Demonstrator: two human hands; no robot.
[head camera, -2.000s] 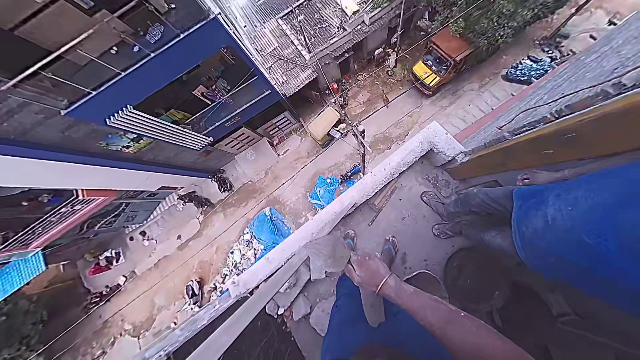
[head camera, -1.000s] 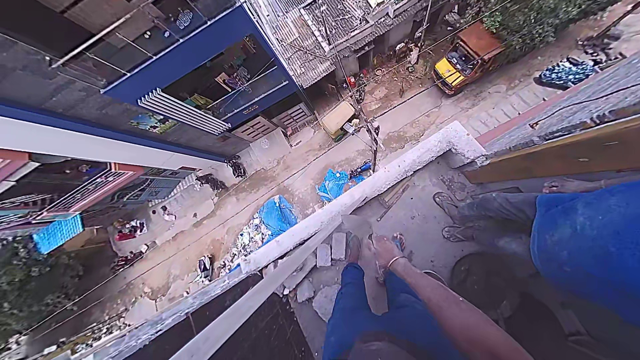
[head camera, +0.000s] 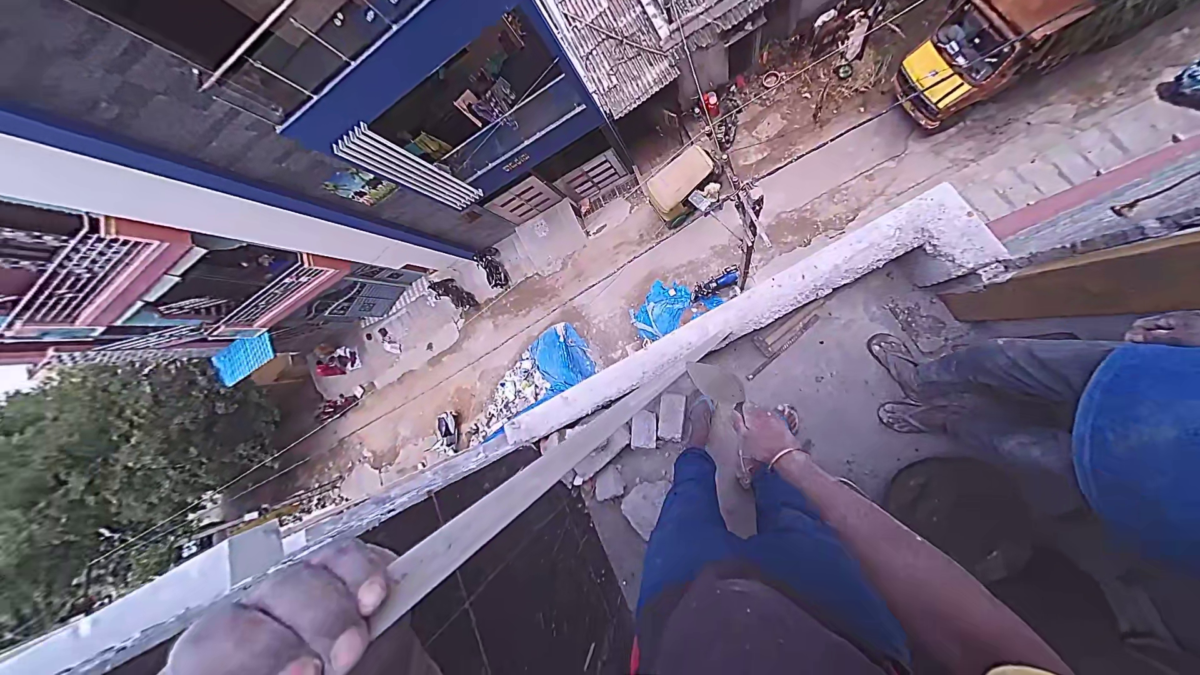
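A long pale straightedge bar (head camera: 553, 469) runs from the bottom left up along the inner side of the parapet wall (head camera: 656, 370). My left hand (head camera: 291, 609) is large at the bottom left, its fingers curled around the bar's near end. At the middle, my right hand (head camera: 764, 436) grips a pointing trowel (head camera: 717, 384), whose metal blade points up and left toward the wall. The trowel's handle is hidden by the fingers. Below the wall, beside my foot, lie broken bricks and grey blocks (head camera: 644, 428).
A co-worker in a blue garment (head camera: 1139, 450) stands at the right in sandals. A dark round tub (head camera: 947, 506) sits between us. Beyond the parapet is a deep drop to a street with a yellow-fronted truck (head camera: 947, 75). Thin wood strips (head camera: 787, 337) lie by the wall.
My left hand has come into view on the bar. The right hand has moved away from the wall since the earliest frame, and the blocks beside my foot show more plainly.
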